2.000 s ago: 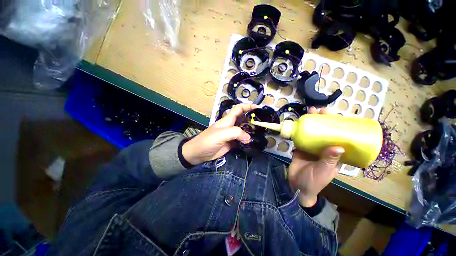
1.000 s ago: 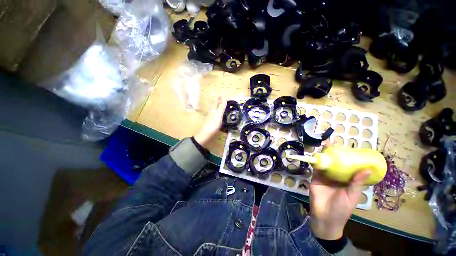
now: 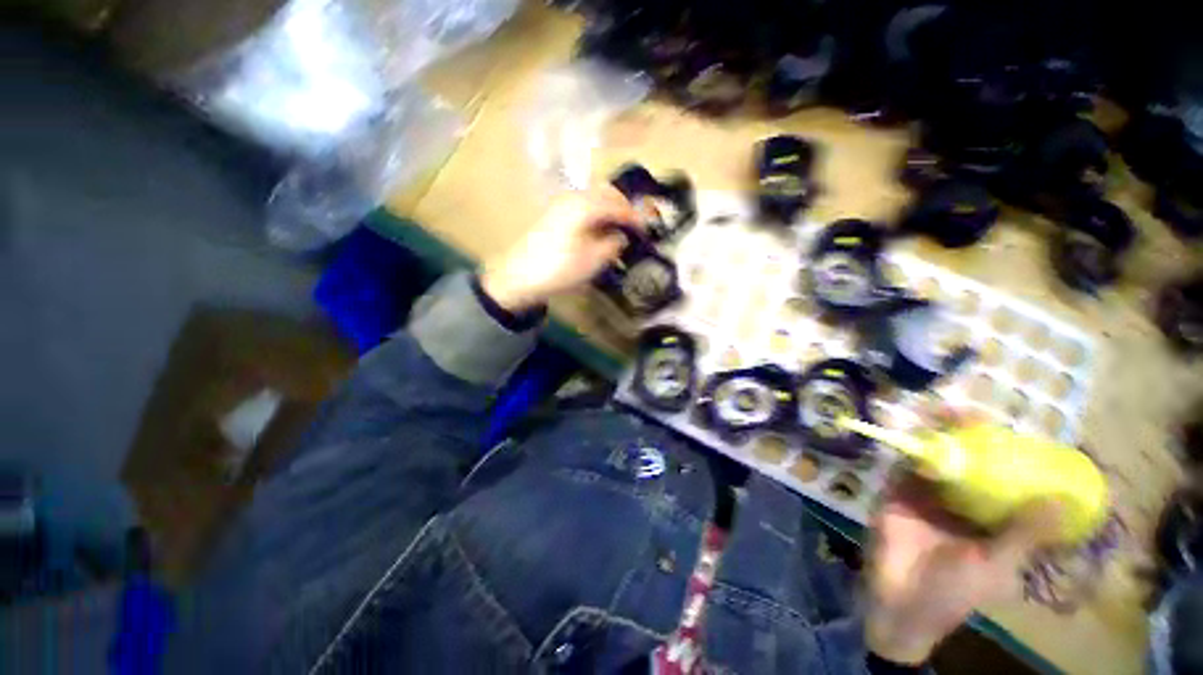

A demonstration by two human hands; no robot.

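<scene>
The frame is blurred. My left hand [image 3: 561,251] is at the left end of the white perforated tray [image 3: 1009,346], its fingers on a black housing [image 3: 660,205]. Another black housing [image 3: 645,281] sits just below those fingers. My right hand [image 3: 937,574] holds the yellow squeeze bottle [image 3: 1022,477] on its side, nozzle pointing left over a housing [image 3: 834,405] on the tray. Two more housings stand along the near tray edge, one of them at the corner [image 3: 668,369]. Another housing [image 3: 844,266] is at the tray's far side.
A separate housing [image 3: 785,176] stands beyond the tray. A dark heap of housings [image 3: 1003,106] fills the far side. Clear plastic bags [image 3: 310,86] lie at the left. A purple tangle [image 3: 1075,567] is partly behind the bottle. A blue bin [image 3: 370,293] is below the bench edge.
Since a second ago, my left hand has gone onto a housing, and housings from the tray's upper left are now grouped by it. The view has shifted; my right hand still holds the bottle.
</scene>
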